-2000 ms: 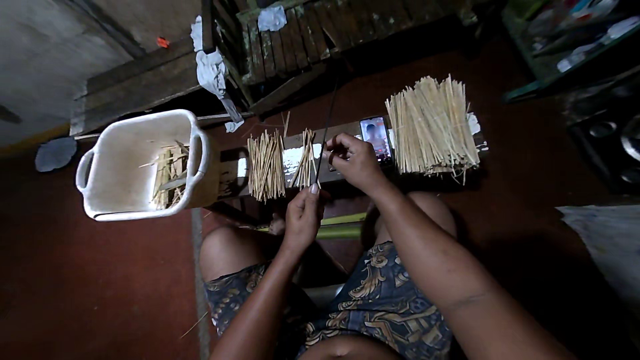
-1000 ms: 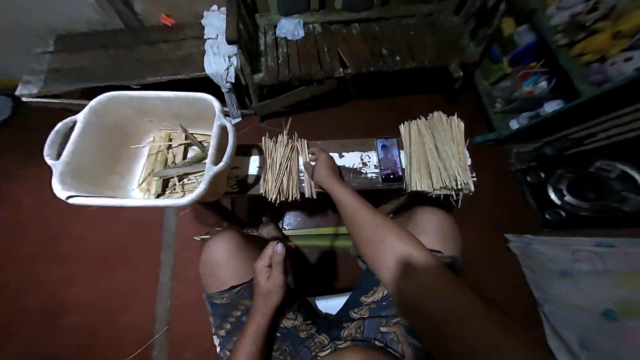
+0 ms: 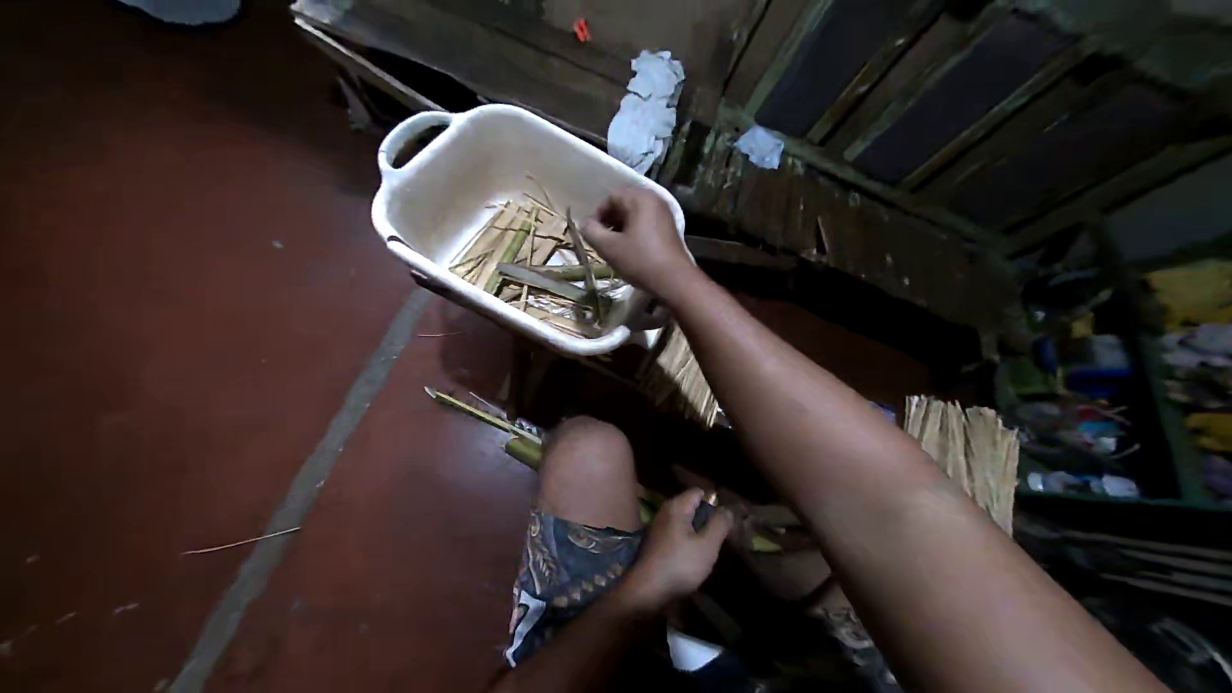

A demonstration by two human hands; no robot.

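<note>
My right hand [image 3: 630, 231] is over the right side of a white plastic tub [image 3: 525, 130], fingers curled beside a thin dark strip [image 3: 582, 255] that slants down into it; whether the fingers grip the strip is unclear. Inside lie split bamboo pieces [image 3: 505, 241] and thin slivers. Low between the knees, my left hand [image 3: 681, 549] is closed around a small dark object, perhaps a handle, mostly hidden by the fingers. A bundle of thin pale sticks [image 3: 683, 375] lies beside the tub, partly behind my right forearm. A larger bundle [image 3: 967, 452] shows beyond that forearm.
A wooden bench [image 3: 847, 226] runs behind, with a crumpled white cloth [image 3: 647, 111] near the tub. Green bamboo lengths [image 3: 481, 414] lie by my left knee. At the right stands a dark green shelf [image 3: 1107, 491] with assorted items. A thin stick [image 3: 241, 542] lies on the red floor.
My right hand has moved from the smaller stick bundle to over the white tub. The view has swung to the left.
</note>
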